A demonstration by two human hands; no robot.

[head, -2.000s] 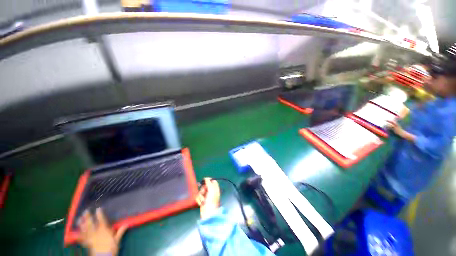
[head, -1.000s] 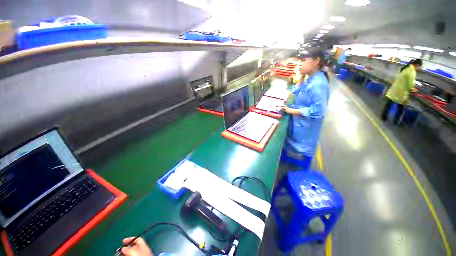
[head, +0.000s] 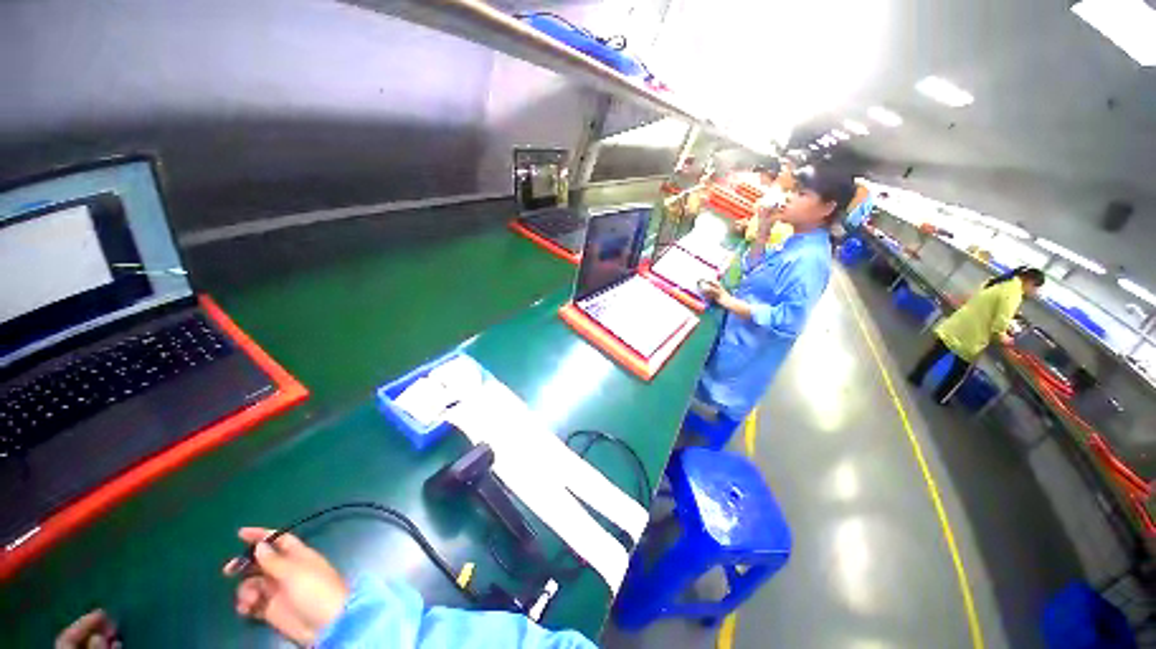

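Observation:
The open laptop sits on its red tray at the left, cut off by the picture's edge. Its screen shows a white window beside a dark one. My right hand holds the plug end of a thin black cable over the mat, in front of the tray and apart from the laptop. The cable runs right to a black box with a yellow tag and a white piece by it. My left hand shows only as fingertips at the bottom left edge; what it holds cannot be told.
A black barcode scanner lies beside white label strips running from a blue bin. Farther along are more laptops on red trays, a person in blue, a blue stool and a person in yellow.
The view has swung right from the laptop. A white window now shows on its screen. My right hand, with the cable end, has come away from the tray's right side.

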